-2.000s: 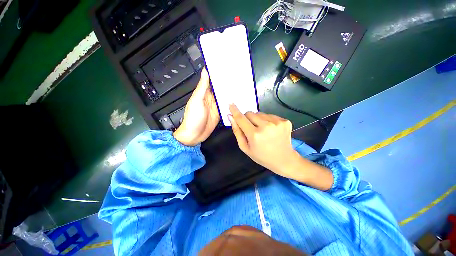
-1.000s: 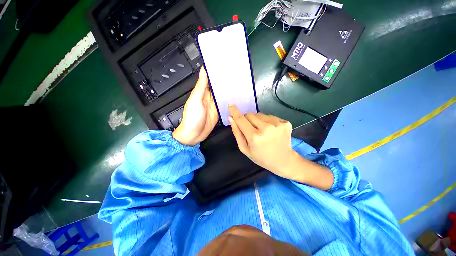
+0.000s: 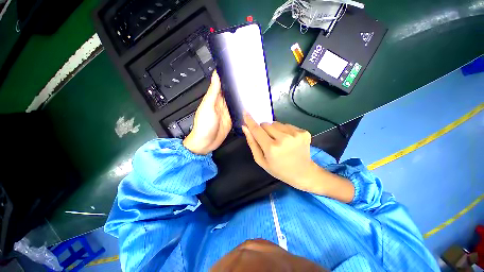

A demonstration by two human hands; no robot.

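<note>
A phone display assembly is held up in front of me, its glass lit white with a grey shade along the left side and two red tabs at its top edge. My left hand holds it from the left and below; some of its fingers are hidden behind it. My right hand has its fingertips at the lower part of the glass. The black tester lies at the right with its small display lit. White wires lie at its upper left. A short orange flex cable lies left of the tester.
A black foam tray with display modules in its pockets lies behind and left of my left hand. Another black tray is under my forearms. A black lead curves from the tester. Crumpled clear plastic is at lower left.
The screen image has changed from all white to white with a grey shade down the left side. Both hands have stayed in nearly the same place.
</note>
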